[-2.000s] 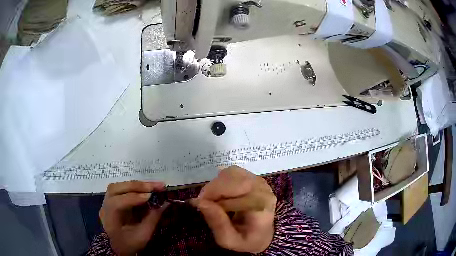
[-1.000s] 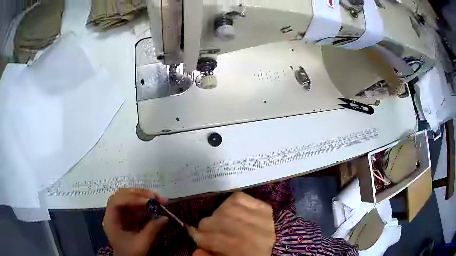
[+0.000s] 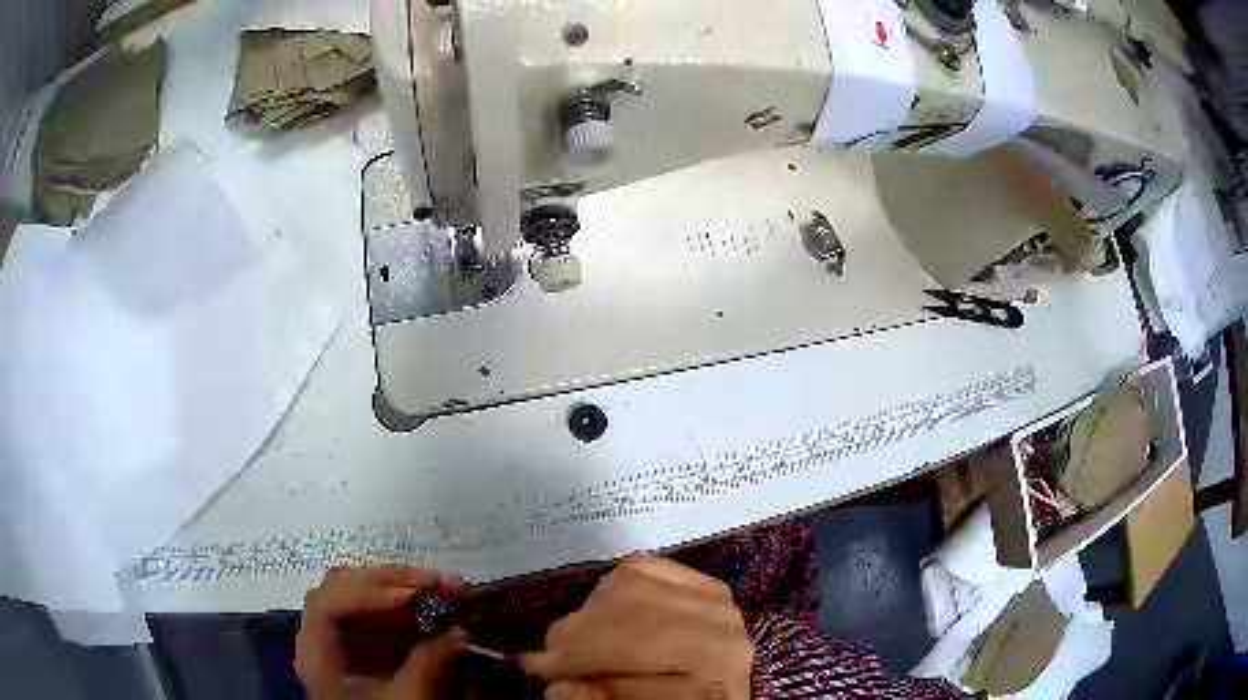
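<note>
My left hand (image 3: pixel 359 637) holds a small dark round metal part, which looks like the bobbin case (image 3: pixel 431 611), in its fingertips over the lap. My right hand (image 3: pixel 649 632) grips a small screwdriver or awl (image 3: pixel 490 654); its thin shaft points left, close to the bobbin case. Whether the tip touches the case cannot be told. Both hands are partly cut off by the bottom edge. A dark bobbin (image 3: pixel 587 421) lies on the table front, before the machine bed.
The sewing machine (image 3: pixel 684 96) stands behind. White fabric (image 3: pixel 151 397) covers the table's left; khaki pieces (image 3: pixel 299 79) lie behind it. Black snips (image 3: pixel 975 308) lie right of the bed. An open box (image 3: pixel 1103 465) and wooden stool (image 3: pixel 1161 536) are at right.
The view has shifted, so the table and machine sit lower in the picture. The tool's shaft, raised diagonally to the bobbin case a second ago, now lies flatter and just below it.
</note>
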